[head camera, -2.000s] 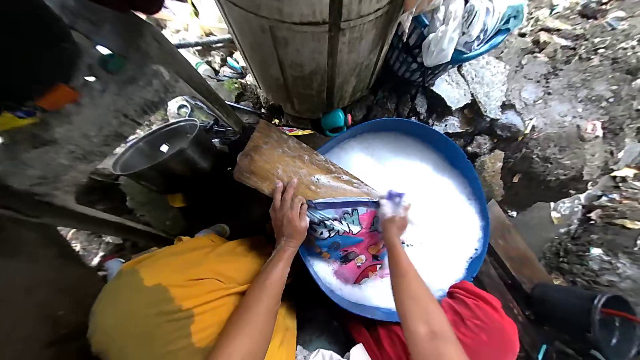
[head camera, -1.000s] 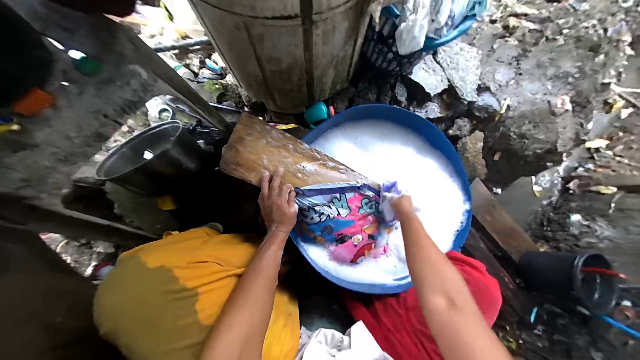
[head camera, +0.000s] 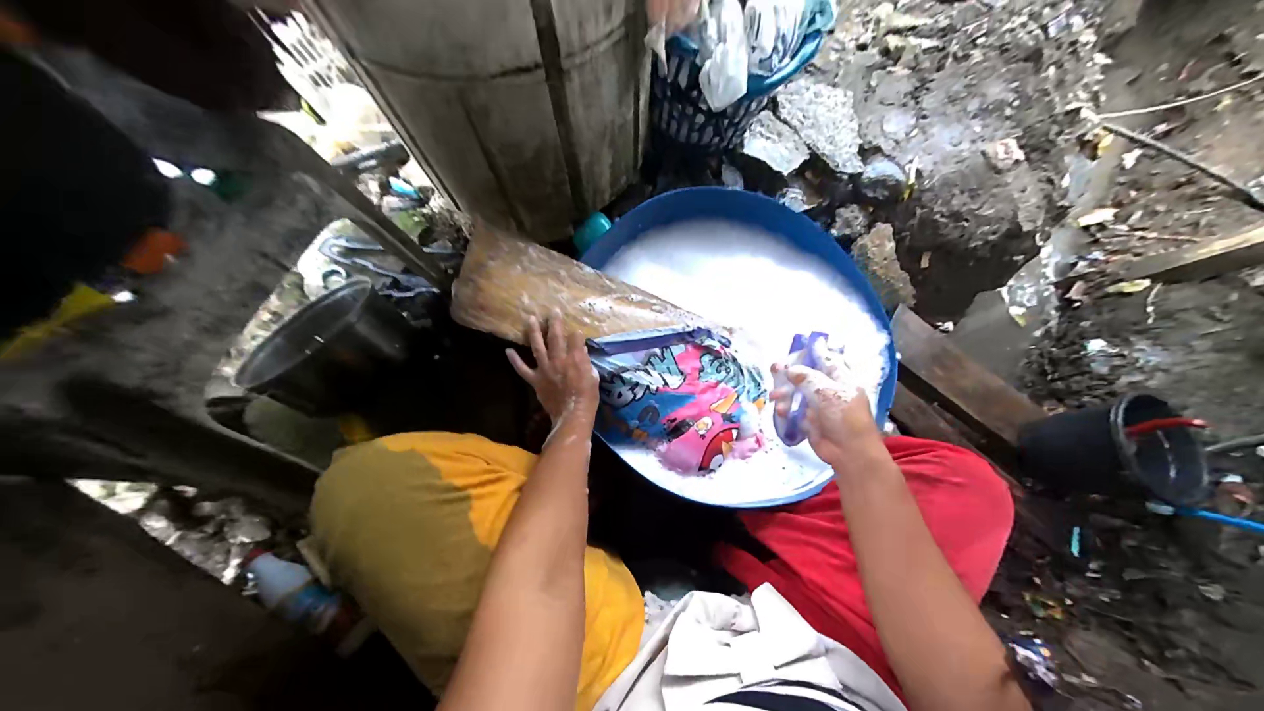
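Note:
A blue plastic basin (head camera: 889, 336) full of white suds stands before me. A wet wooden board (head camera: 553, 286) slants into it from the left. A printed pink and blue cloth (head camera: 691, 395) with cartoon figures hangs over the board's lower part into the suds. My left hand (head camera: 561, 370) rests with spread fingers on the board's edge, beside the cloth's upper left corner. My right hand (head camera: 825, 405), foamy, grips a purple scrubbing brush (head camera: 793, 425) above the suds, right of the cloth and apart from it.
Behind the basin stands a large grey drum (head camera: 494, 109), with a basket (head camera: 701, 118) of laundry and plastic bags to its right. A dark pot (head camera: 316, 346) sits at left. A black bucket (head camera: 1116, 449) lies at right beside wooden planks (head camera: 958, 380). Broken concrete (head camera: 820, 123) borders the basin.
My right hand with the brush has moved off the cloth to the right. My left hand's fingers have spread on the board's edge.

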